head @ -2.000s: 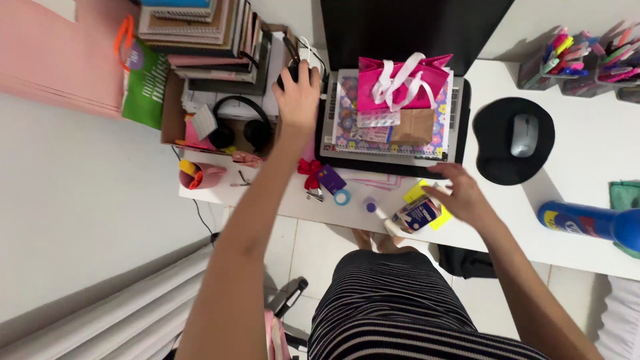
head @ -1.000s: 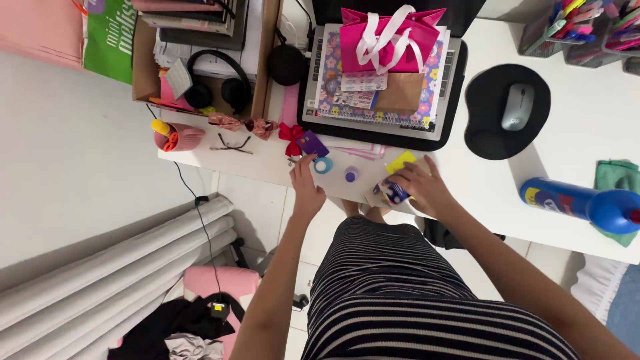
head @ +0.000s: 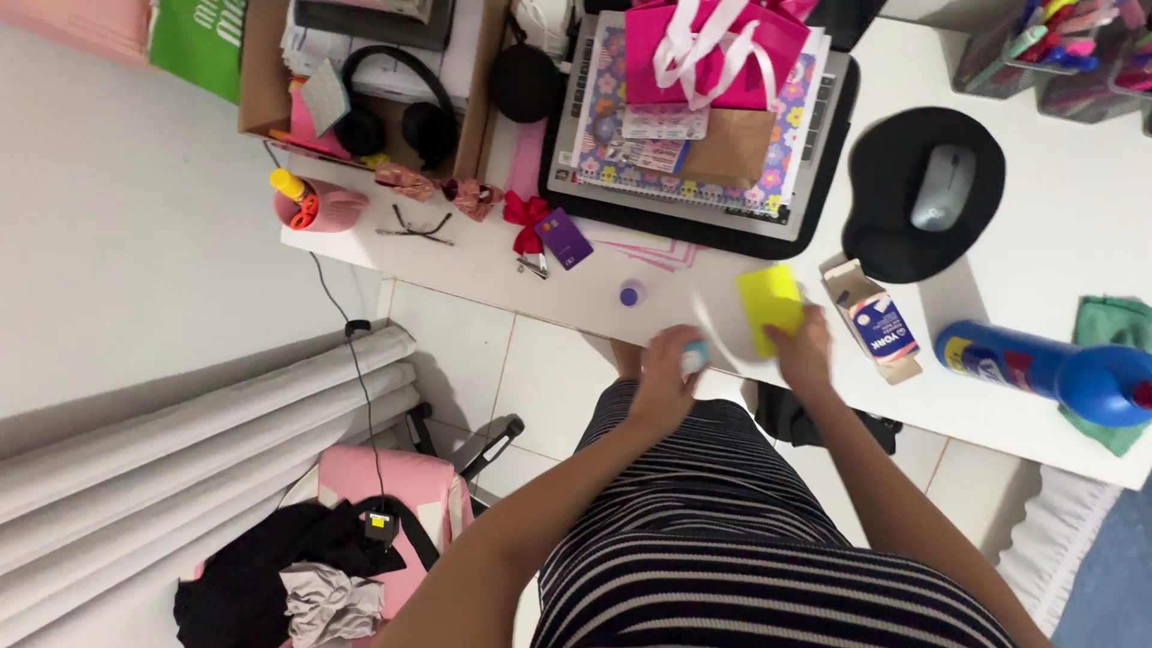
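Note:
My left hand (head: 668, 373), at the desk's front edge, is closed around a small round light-blue and white item (head: 694, 357), perhaps a tape roll. My right hand (head: 801, 346) grips the lower edge of a bright yellow pad (head: 771, 306) over the white desk; the pad is somewhat blurred. Just right of that hand lies an opened York carton (head: 873, 322) with its flaps out. A small purple-capped bottle (head: 632, 292) stands to the left of the pad. A purple card (head: 564, 239) lies beside a red bow (head: 526, 221) and a nail clipper (head: 533, 265).
A laptop (head: 828, 153) bears a floral notebook (head: 603, 81) and a pink gift bag (head: 711, 54). Eyeglasses (head: 414, 228), a pink cup (head: 333, 205) and a cardboard box (head: 481, 99) with headphones are at left. A mouse (head: 943, 187) and a blue bottle (head: 1035, 364) are at right.
The light-blue ring-shaped item lay on the desk near the purple card; my left hand now holds it. The carton, earlier at my right hand, lies farther right, and that hand holds the yellow pad.

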